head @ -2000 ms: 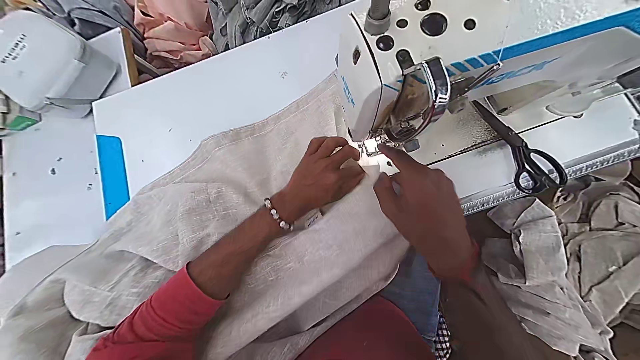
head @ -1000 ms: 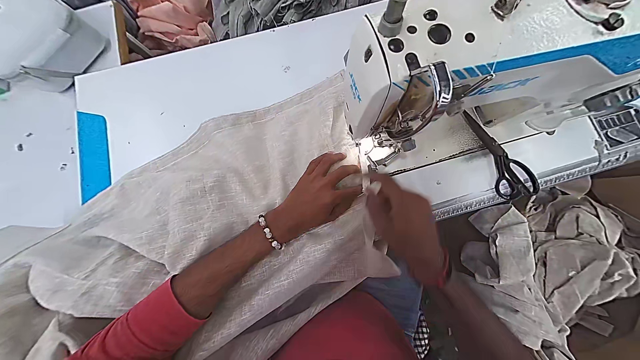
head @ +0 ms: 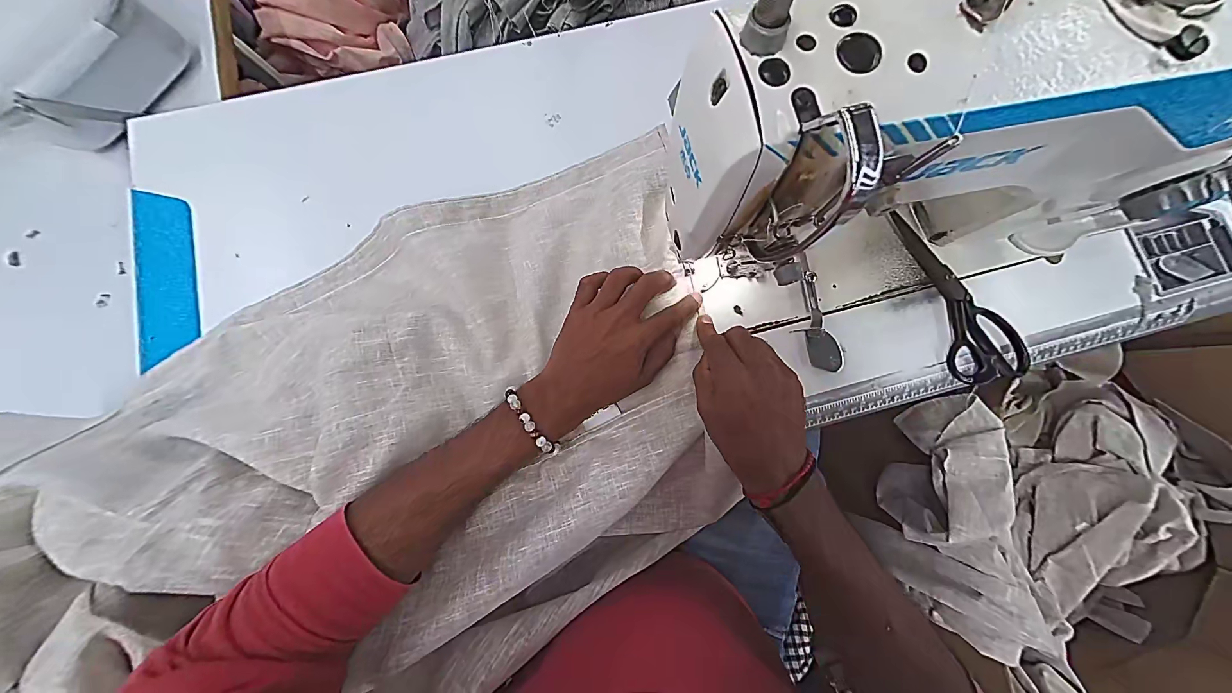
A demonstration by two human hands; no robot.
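Observation:
Beige woven fabric (head: 462,289) with a stitched edge spreads over the white table and hangs toward my lap. My left hand (head: 621,332), with a beaded bracelet at the wrist, rests on it, its fingertips just left of the lit needle area of a Jack sewing machine (head: 717,144). My right hand (head: 751,399), a red band at its wrist, pinches the fabric's right edge between thumb and forefinger, just below the presser foot. Thumb and fingertips of both hands are close together there. The needle tip cannot be made out in the glare.
Black-handled scissors (head: 982,342) lie on the machine bed at the right. A measuring tape strip (head: 885,393) runs along the table's front edge. Crumpled beige cloth (head: 1068,491) fills a box below. Pink cloth (head: 327,34) and grey cloth (head: 520,24) lie beyond the table.
My right hand, close by the needle area two seconds ago, is lower along the fabric's edge. My left hand has stayed on the fabric, its fingers more spread.

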